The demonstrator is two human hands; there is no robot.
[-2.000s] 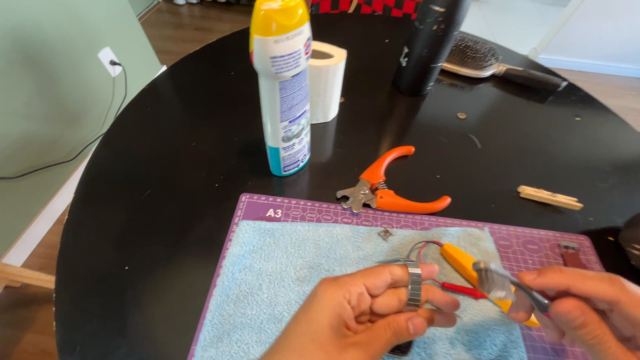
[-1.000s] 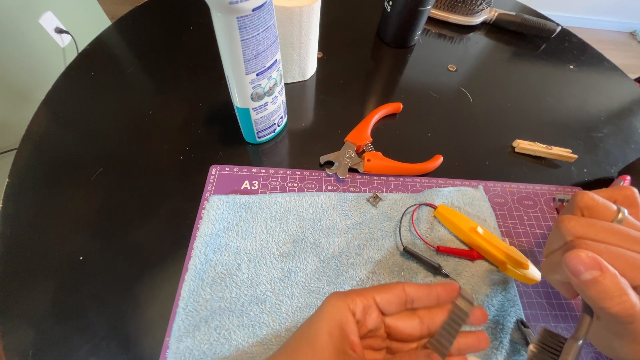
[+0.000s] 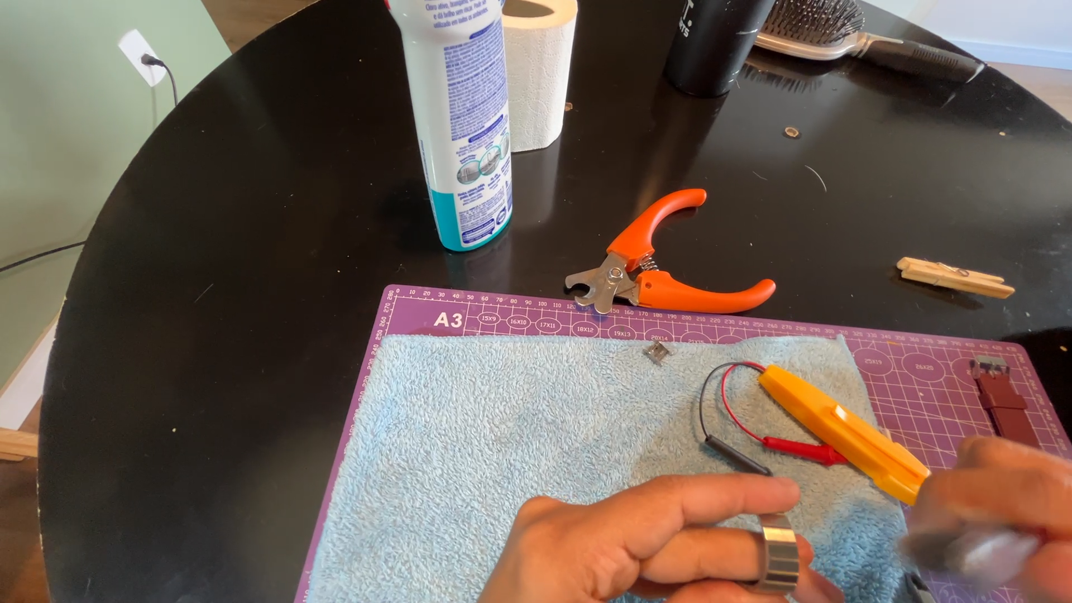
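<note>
A metal link watch band (image 3: 778, 554) lies bent over the fingers of my left hand (image 3: 653, 536), above a light blue towel (image 3: 502, 435). At the right, my right hand (image 3: 997, 511) is blurred around a dark and pale object, the small brush by the earlier frames; its bristles cannot be made out. Between and beyond the hands lies a yellow tester pen (image 3: 842, 431) with a red probe (image 3: 804, 450) and a black probe (image 3: 737, 456) on thin wires. A small metal piece (image 3: 657, 353) rests at the towel's upper edge.
The towel covers part of a purple cutting mat (image 3: 913, 394), with a dark red watch strap (image 3: 1005, 406) at right. Beyond are orange-handled clippers (image 3: 645, 268), a spray bottle (image 3: 469, 126), a paper roll (image 3: 540, 84), a wooden clothespin (image 3: 955, 276), a black bottle (image 3: 716, 42) and a hairbrush (image 3: 812, 29).
The watch band has turned in my left hand and now bends over its fingers. My right hand has moved down from beside the mat's right edge, where the dark red strap now shows.
</note>
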